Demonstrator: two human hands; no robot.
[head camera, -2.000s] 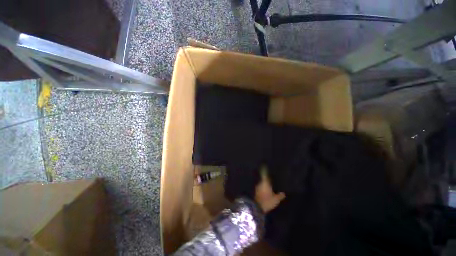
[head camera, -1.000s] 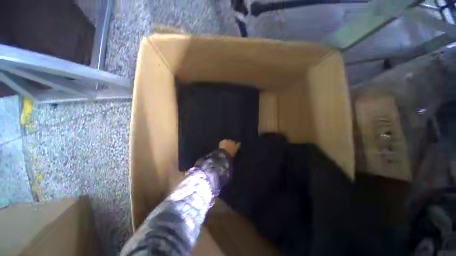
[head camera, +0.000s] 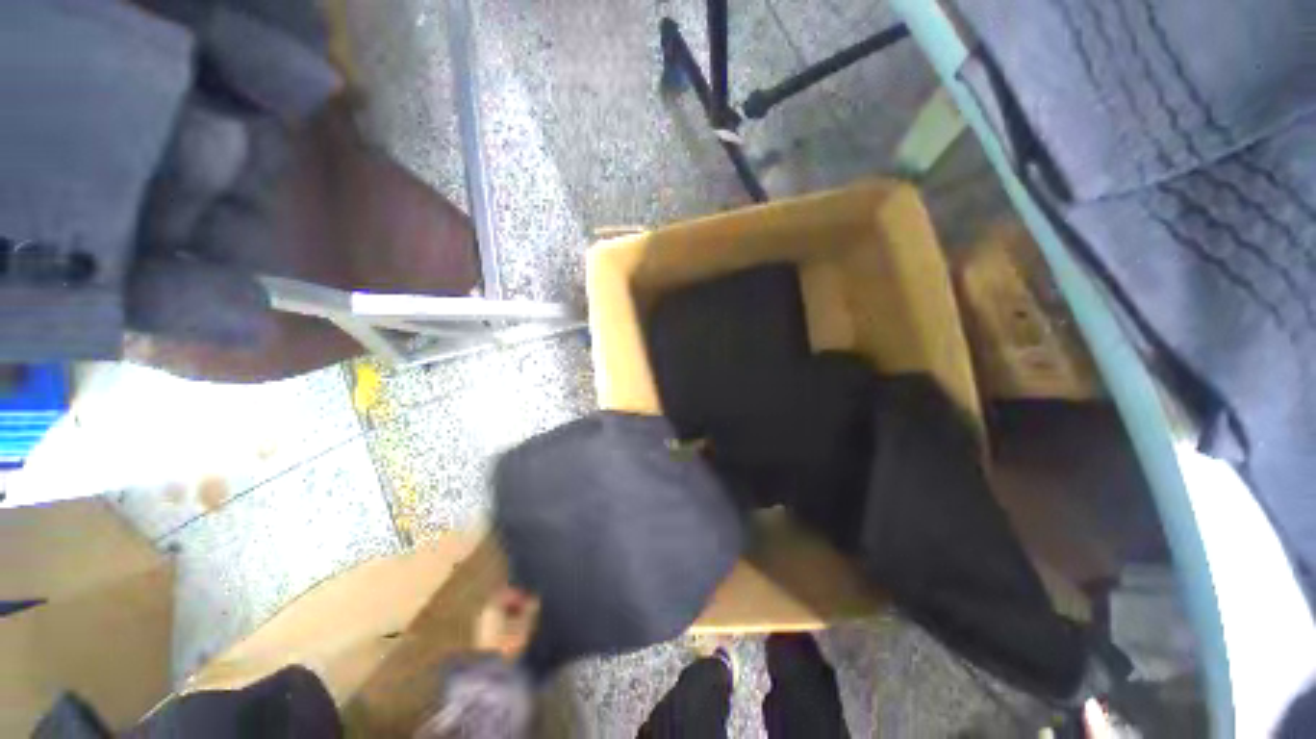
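Note:
My left hand (head camera: 508, 621), in a shiny patterned sleeve and blurred, is at the lower left, closed on the edge of a dark folded garment (head camera: 621, 534). The garment hangs in front of the near left part of an open tan cardboard box (head camera: 618, 339). Black garments (head camera: 729, 339) lie inside the box. A long black garment (head camera: 953, 549) drapes over its right wall toward the lower right. A small bit of my right hand (head camera: 1097, 716) shows at the bottom edge beside this garment's end; its grip is hidden.
A pale green curved rail (head camera: 1126, 361) and grey stitched cloth (head camera: 1212, 159) stand at right. A metal frame (head camera: 462, 311) is left of the box, with grey garments (head camera: 87, 173) beyond. Another box (head camera: 87, 578) is at lower left. Black stand legs (head camera: 722, 108) are ahead. My feet show below.
My left hand was over the garments inside the box; it is now outside, to the lower left, with a dark garment. The box looks smaller and farther off. The rail and grey cloth have come into view.

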